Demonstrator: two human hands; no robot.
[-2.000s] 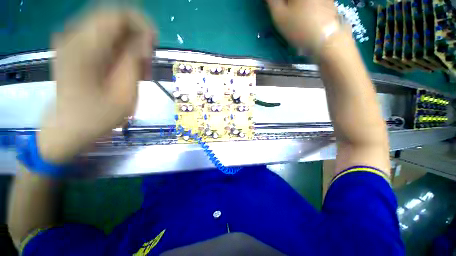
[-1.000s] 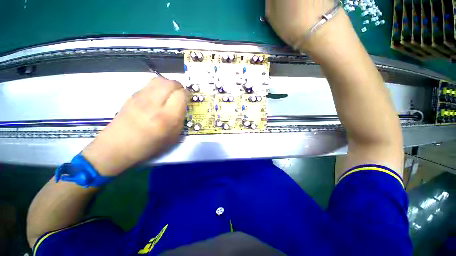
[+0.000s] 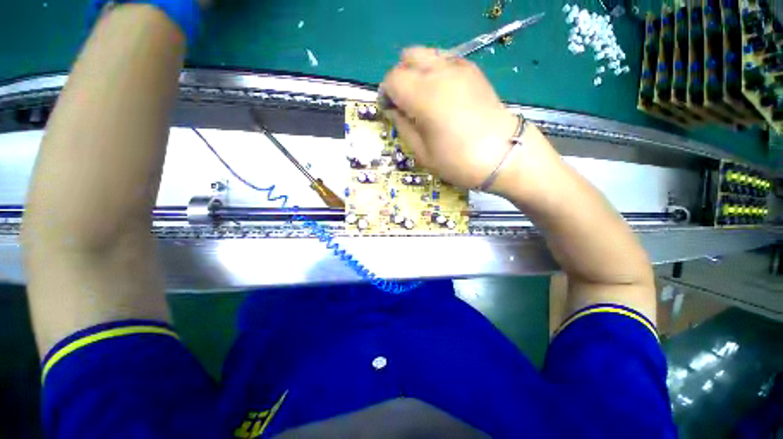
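The tan-yellow PCB panel (image 3: 365,201) lies across the conveyor rails, with small dark, pale-topped capacitors in rows. My right hand (image 3: 442,116) is over the panel's upper right part and hides it. Its fingers are bent together, fingertips at the panel's far edge; I cannot tell whether they hold a part. Slim silver tweezers (image 3: 498,36) show just beyond this hand over the green mat; whether they touch it is unclear. My left hand is cut off by the top edge; only the forearm and blue wrist strap (image 3: 178,12) show at upper left.
A screwdriver with amber handle (image 3: 326,192) lies under the conveyor, left of the panel. The coiled blue cord (image 3: 352,260) crosses the near rail. White parts (image 3: 595,39) lie on the mat, beside stacked panels (image 3: 700,64). A yellow-topped panel (image 3: 743,195) sits at far right.
The panel has shifted right along the conveyor, uncovering the screwdriver. My left hand has moved up out of the picture. My right hand has come from the mat to the panel.
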